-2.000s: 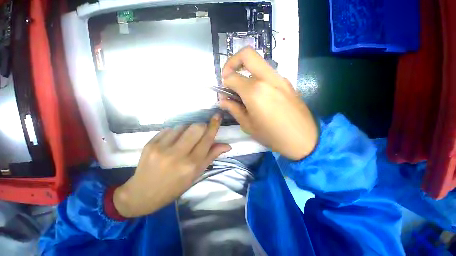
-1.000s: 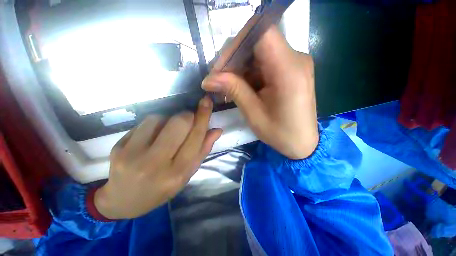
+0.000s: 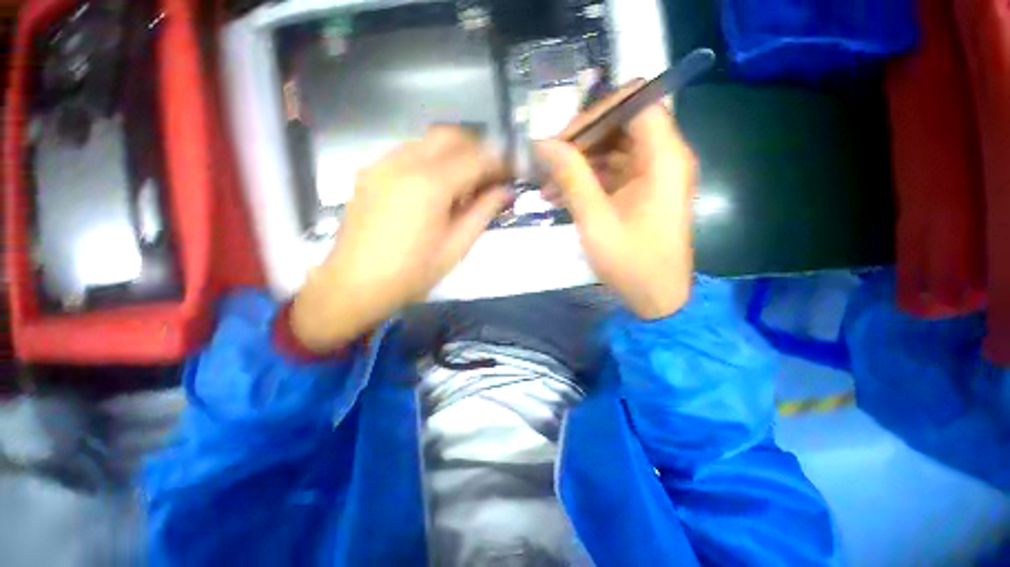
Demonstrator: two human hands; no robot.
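An open tablet unit (image 3: 332, 83) lies in a white frame (image 3: 257, 144) in front of me, its silver battery (image 3: 426, 94) glaring and its mainboard (image 3: 554, 55) at the right. My right hand (image 3: 626, 183) holds dark tweezers (image 3: 653, 98) like a pen, their back end up and to the right. My left hand (image 3: 404, 227) is over the lower part of the tablet, fingertips close to the right hand's fingertips. The fingertips are blurred; I cannot tell whether the left hand holds a small part. The tweezers' tips are not clear.
A red frame (image 3: 188, 199) with another open tablet (image 3: 83, 166) is at the left. A blue bin (image 3: 820, 39) stands at the upper right on the dark green bench (image 3: 786, 166). Red frames (image 3: 941, 166) are at the right edge. Below is a blue floor with a yellow stripe (image 3: 817, 404).
The view has shifted, showing more of the left tablet. My left hand has risen from the frame's lower edge over the tablet. The tweezers now point up and right in my right hand.
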